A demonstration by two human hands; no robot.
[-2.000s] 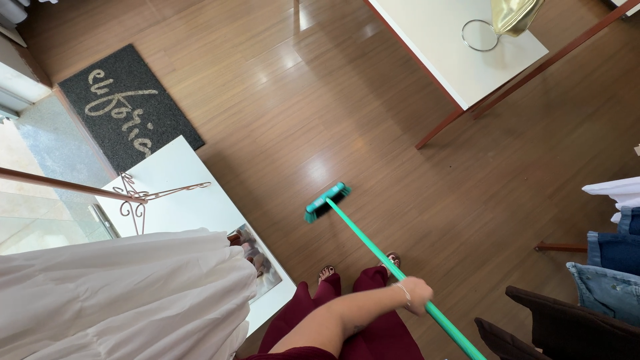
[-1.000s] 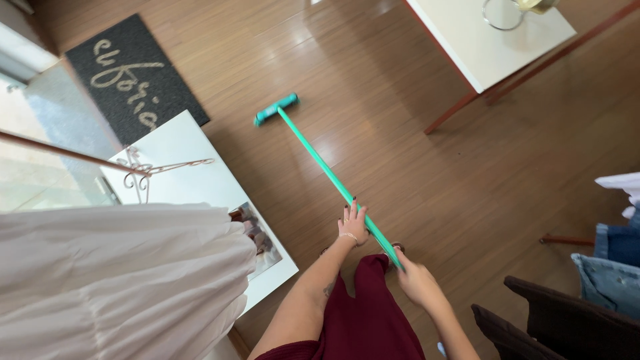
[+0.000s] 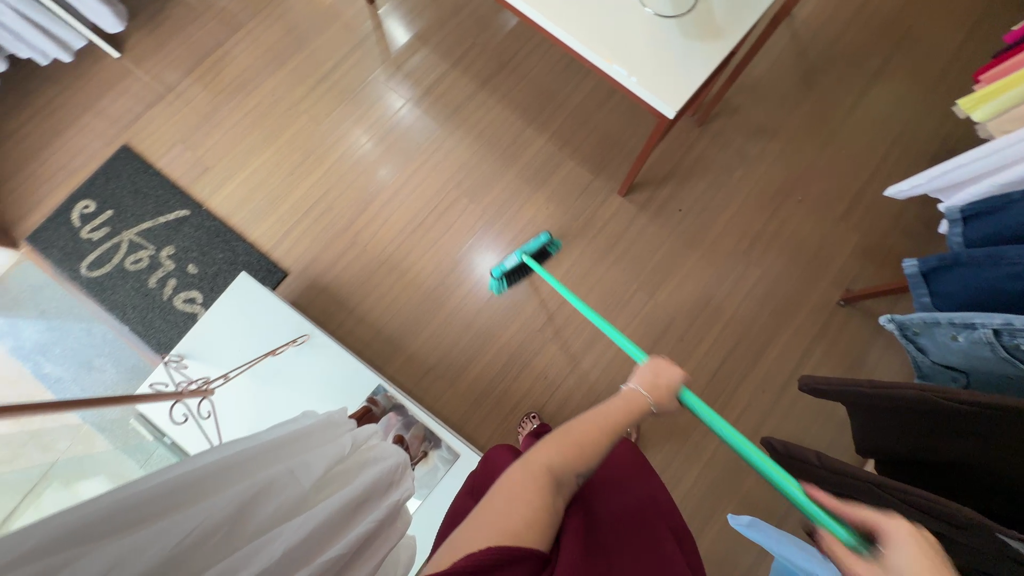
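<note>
A green push broom (image 3: 592, 318) slants across the view, its dark-bristled head on the wood-look floor near the middle. My left hand (image 3: 661, 382), with a thin bracelet on the wrist, is closed around the middle of the handle. Near the handle's upper end, at the lower right, my right hand (image 3: 888, 534) grips it and looks slightly blurred. The broom head lies beyond my feet, apart from both tables.
A white table (image 3: 640, 72) with reddish legs stands ahead. At left are a dark doormat (image 3: 152, 248) bearing writing, a low white table (image 3: 264, 320) and a hanging white garment (image 3: 240, 496). Jeans (image 3: 960, 344) and dark garments (image 3: 904, 424) hang at right.
Compared with one second ago, the broom head has come back closer to my feet. My right hand has moved to the lower right with the handle. The view has shifted.
</note>
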